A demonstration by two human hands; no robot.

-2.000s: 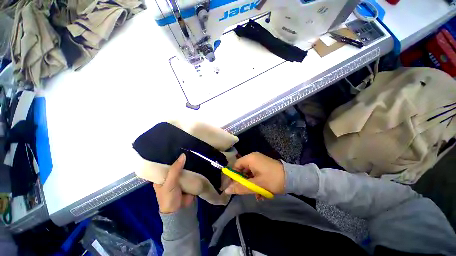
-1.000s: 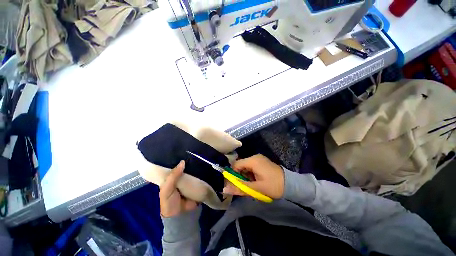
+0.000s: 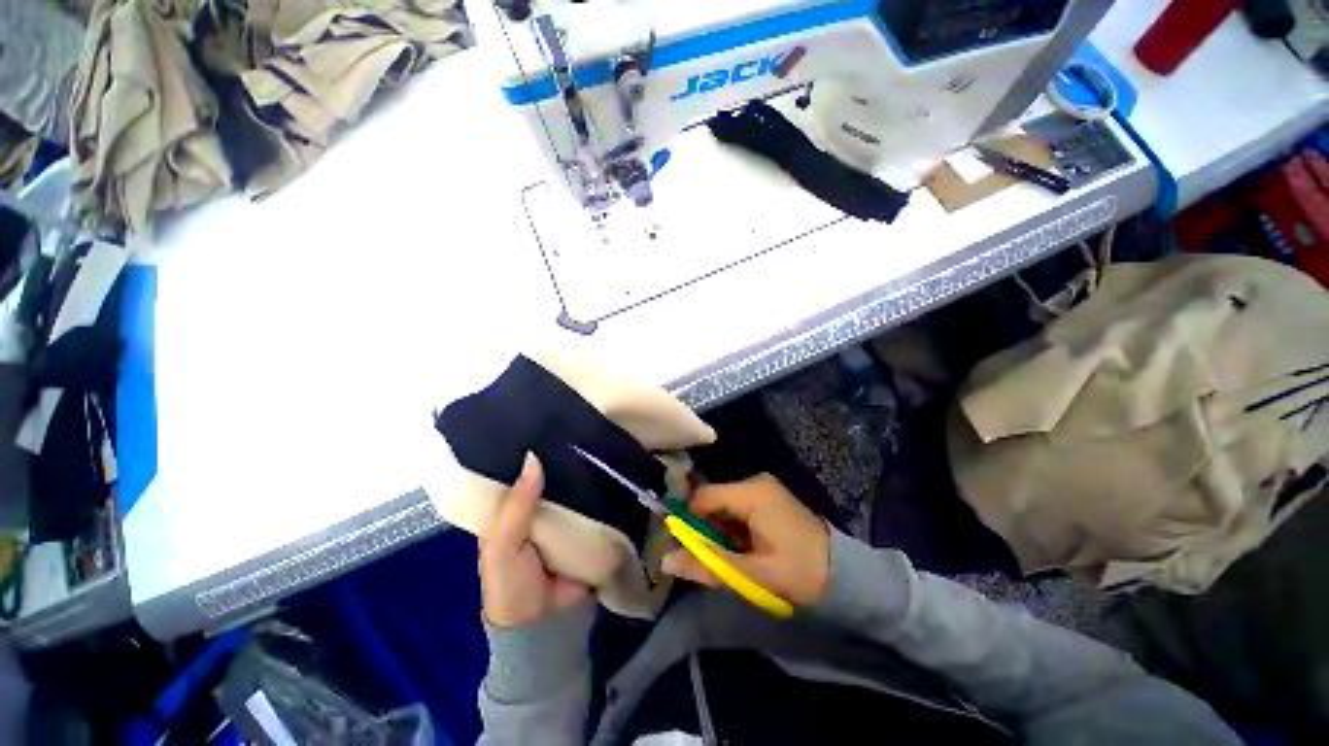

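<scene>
A beige garment panel with a black patch on its upper face is held at the table's front edge. My left hand grips the panel's near side, thumb on top at the black patch. My right hand holds scissors with one yellow and one green handle loop. The silver blade points up and left over the black patch. Whether the second blade lies under the cloth cannot be seen.
A white sewing machine stands at the back, with a loose black strip beside it. Crumpled beige panels lie far left. A small black tool lies on brown card. A beige pile is at the right, clear plastic below the table.
The panel, both hands and scissors have shifted slightly right in the view. The black patch's far end looks more bent. Both hands keep their hold.
</scene>
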